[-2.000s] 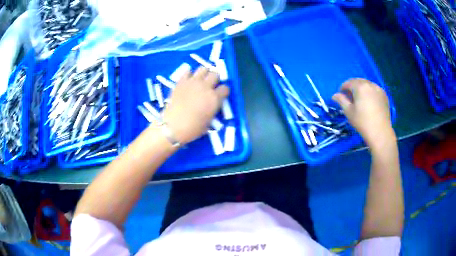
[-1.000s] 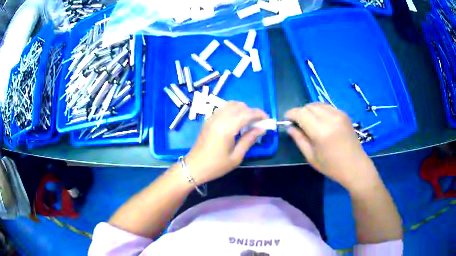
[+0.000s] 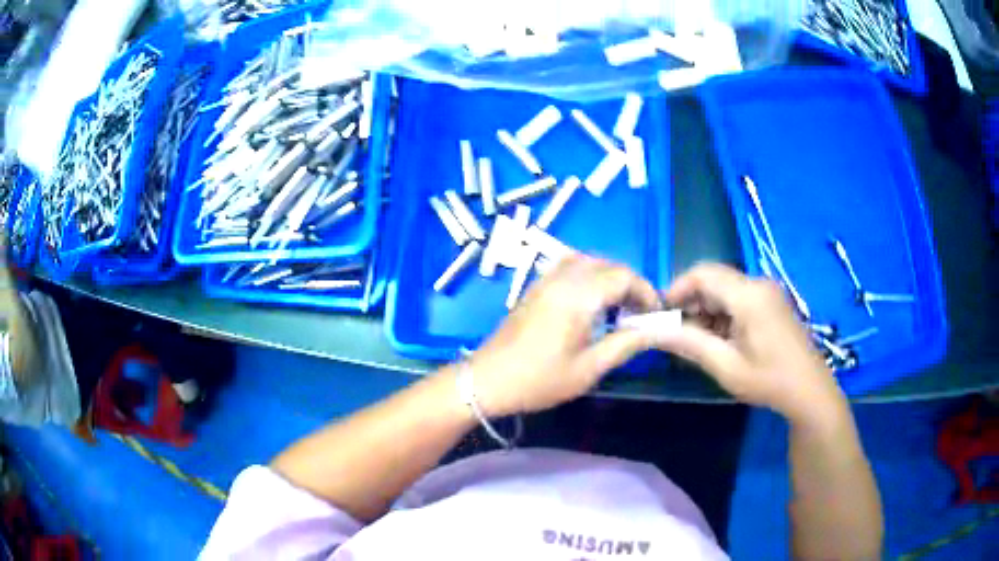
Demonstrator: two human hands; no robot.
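Note:
My left hand (image 3: 570, 329) and my right hand (image 3: 756, 334) meet over the front right corner of the middle blue tray (image 3: 405, 296). Between their fingertips is a short white sleeve (image 3: 654, 322), lying roughly level. My left hand grips its left part. My right fingertips are at its right end; whether they hold a rod there is hidden. More white and silver sleeves (image 3: 509, 241) lie scattered in the middle tray. The right blue tray (image 3: 811, 110) holds a few thin rods (image 3: 776, 247) and a small cluster of dark-ended rods (image 3: 838, 353) near its front edge.
Stacked blue trays heaped with silver tubes (image 3: 290, 164) stand left, with trays of thin rods (image 3: 104, 153) beyond. A clear plastic bag with white sleeves (image 3: 668, 49) lies behind the middle tray. Another parts tray (image 3: 865, 33) is at the back right. Red stools (image 3: 137, 395) stand below the bench.
Both hands first left the trays and met at a white sleeve with a rod at its right end. Since then they have closed together, and the rod no longer shows. The view has shifted left.

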